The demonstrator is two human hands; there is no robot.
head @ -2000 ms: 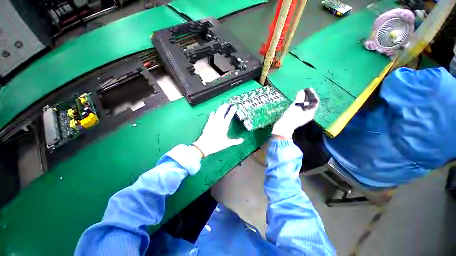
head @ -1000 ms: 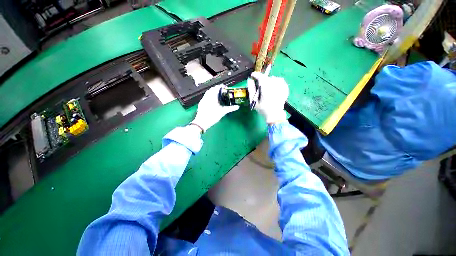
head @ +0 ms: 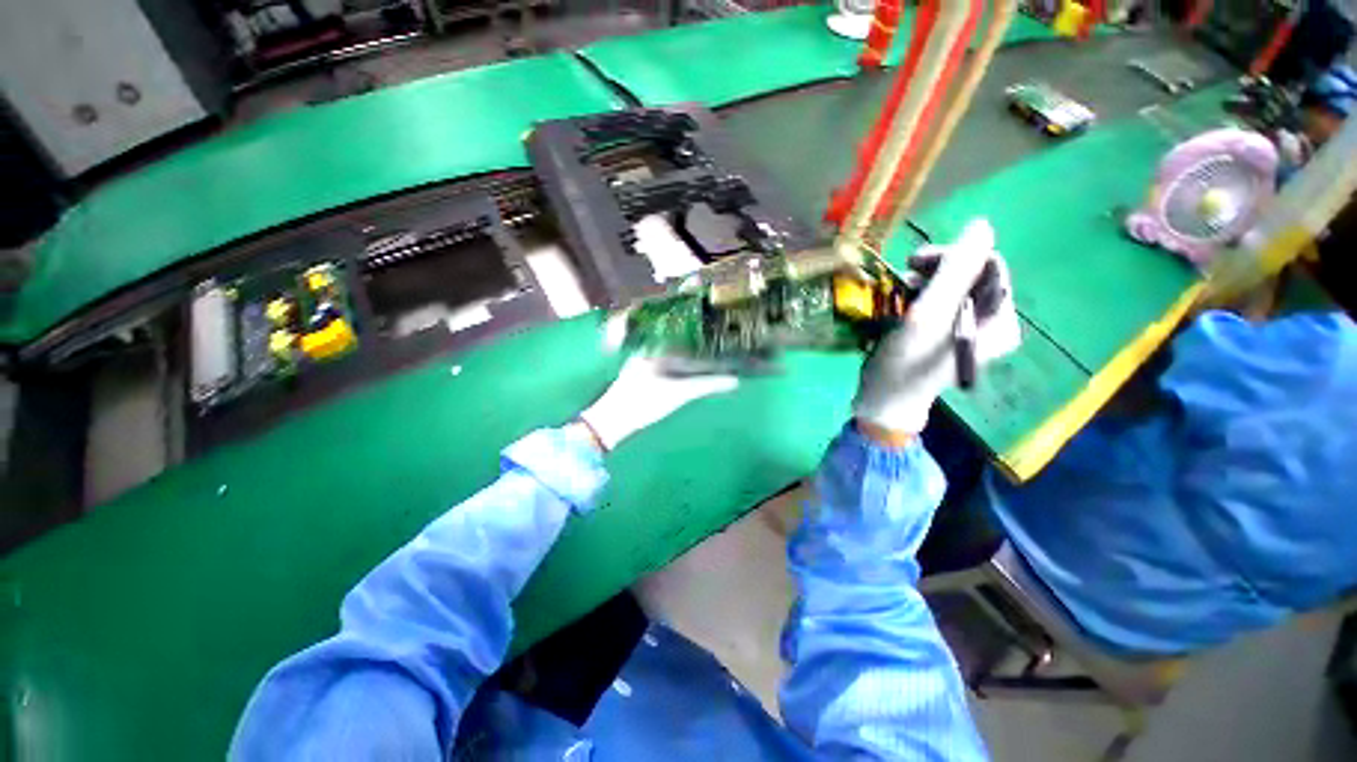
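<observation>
A green circuit board point(head: 744, 310), blurred, is held tilted above the near green mat, with its component side and yellow blocks showing. My left hand point(head: 655, 399), in a white glove, grips its lower left edge; the fingers are partly hidden under the board. My right hand point(head: 935, 331), gloved with dark fingertips, is at the board's right end. It holds a slim dark stick, perhaps a marker pen point(head: 966, 343). Whether it also grips the board is unclear.
Black stacked carriers point(head: 603, 201) stand behind the board. Another board point(head: 305, 328) sits in a carrier at left. Tan poles point(head: 930, 127) with red wrapping rise behind my right hand. A pink fan point(head: 1213, 197) and a person in blue point(head: 1176, 491) are at right.
The board showed its solder side, then was seen edge-on, and now shows its component side. My right hand has moved right since one second ago. The camera view has shifted.
</observation>
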